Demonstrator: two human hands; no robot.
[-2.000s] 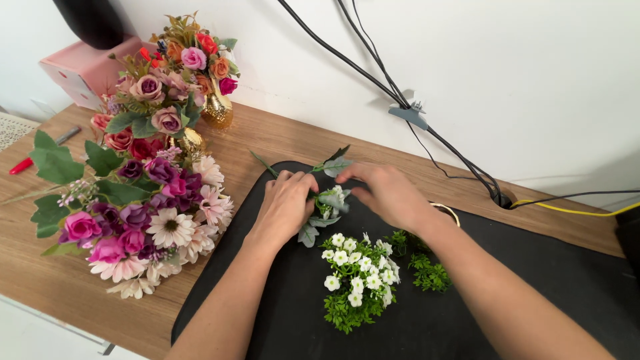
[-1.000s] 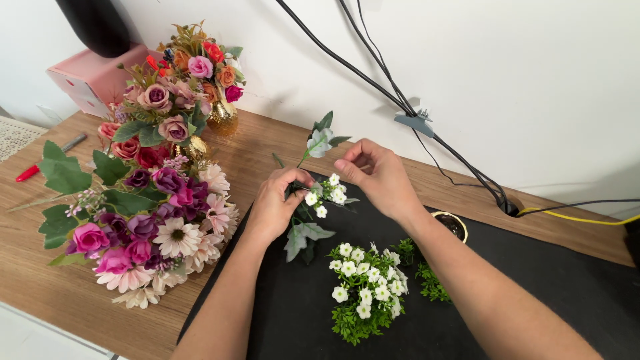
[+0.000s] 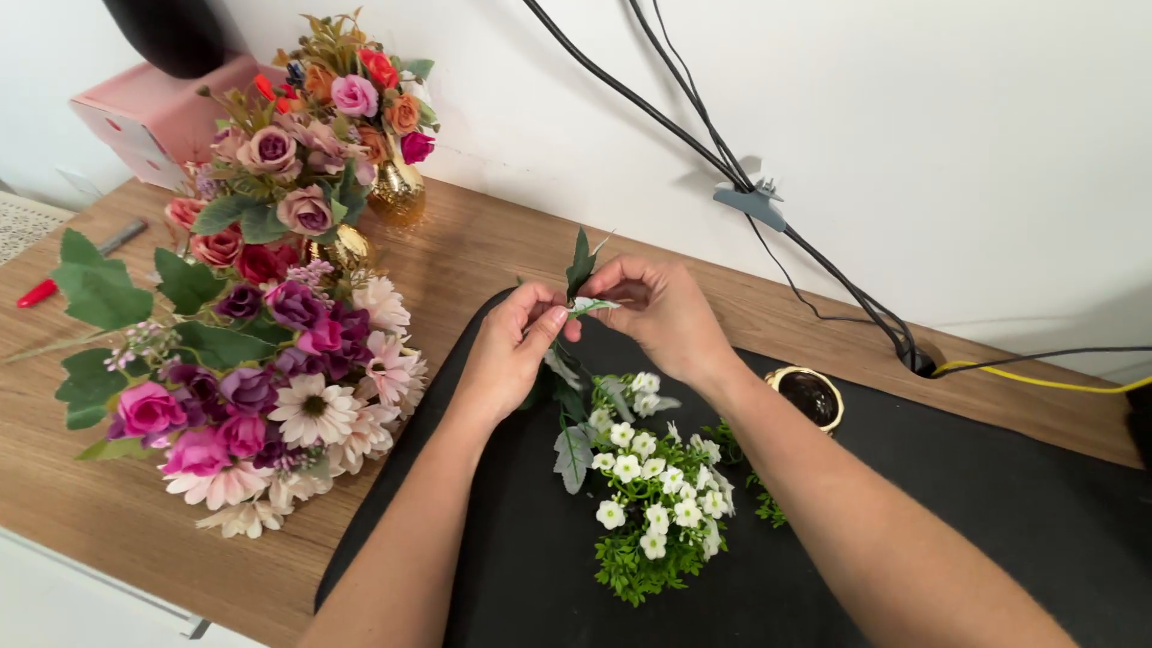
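Observation:
My left hand [image 3: 513, 346] and my right hand [image 3: 661, 310] meet above the top edge of a black mat [image 3: 540, 558]. Both pinch an artificial sprig with green and pale leaves [image 3: 583, 263]; its stem is partly hidden by the fingers. More grey-green leaves [image 3: 572, 457] hang below my left hand. Just under the hands, a bunch of small white artificial flowers [image 3: 657, 486] with fine green foliage lies on the mat. Beside my right forearm is a round gold-rimmed pot [image 3: 812, 398], dark inside, with some green foliage [image 3: 767, 504] partly behind the forearm.
At the left on the wooden desk [image 3: 81, 468] lie purple, pink and cream artificial flowers [image 3: 243, 405]. Behind them are more bouquets [image 3: 288, 171], a gold vase [image 3: 398, 191], a pink box [image 3: 153, 108] and a red-tipped pen [image 3: 81, 263]. Black cables [image 3: 666, 108] run down the wall.
The small white blooms that were by my left hand a second ago now lie lower, near the bunch on the mat. My right hand has closed in on the leaves beside my left fingers.

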